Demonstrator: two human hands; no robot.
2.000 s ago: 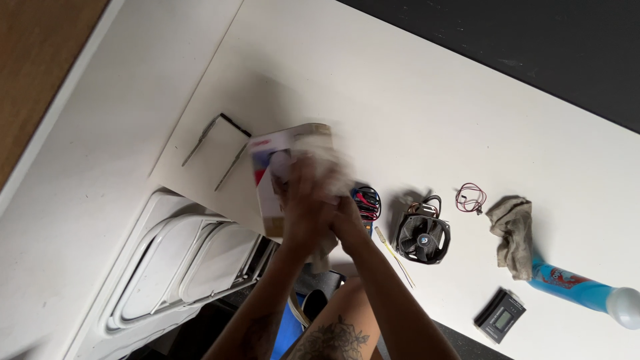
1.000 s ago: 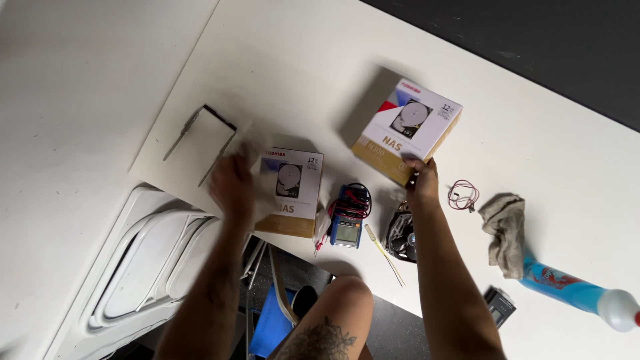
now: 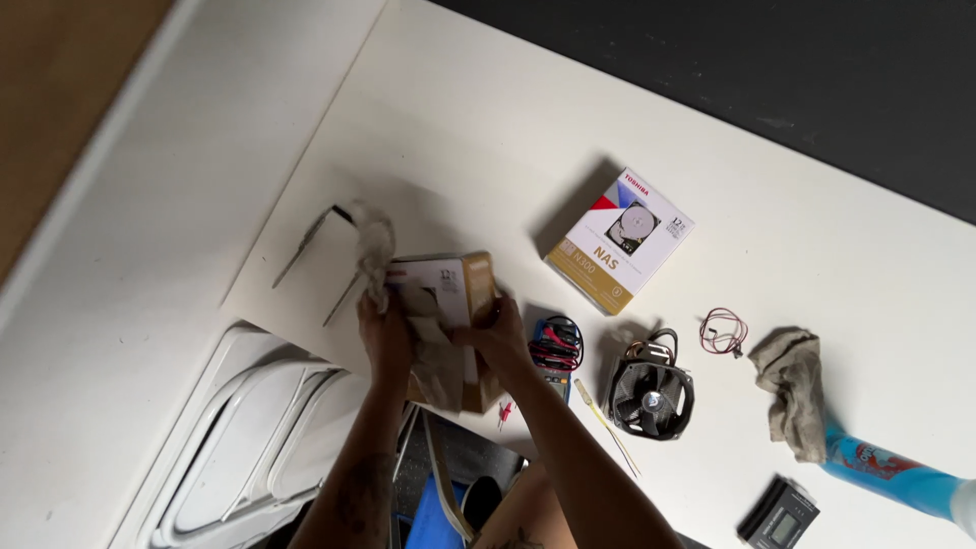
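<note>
My left hand [image 3: 383, 335] is shut on a crumpled grey-beige cloth [image 3: 374, 248], pressed to the left side of a Toshiba hard drive box [image 3: 476, 286]. Part of the cloth hangs over the box's front. My right hand [image 3: 499, 339] grips the same box at its right edge. The box is tilted, its gold side showing, at the table's near edge. A second Toshiba NAS drive box [image 3: 621, 240] lies face up to the right, touched by neither hand.
Right of my hands are a blue multimeter [image 3: 557, 351] with leads, a CPU cooler fan [image 3: 652, 400], a thin cable [image 3: 723, 332], another cloth [image 3: 793, 389], a blue bottle [image 3: 884, 469] and a small black device [image 3: 779, 515]. A thin black bracket [image 3: 309, 236] lies left; folded white chairs [image 3: 244, 450] stand below.
My right hand has let go of the second box, now lying on the table, and moved left onto the nearer box. The cloth is now at that box in my left hand.
</note>
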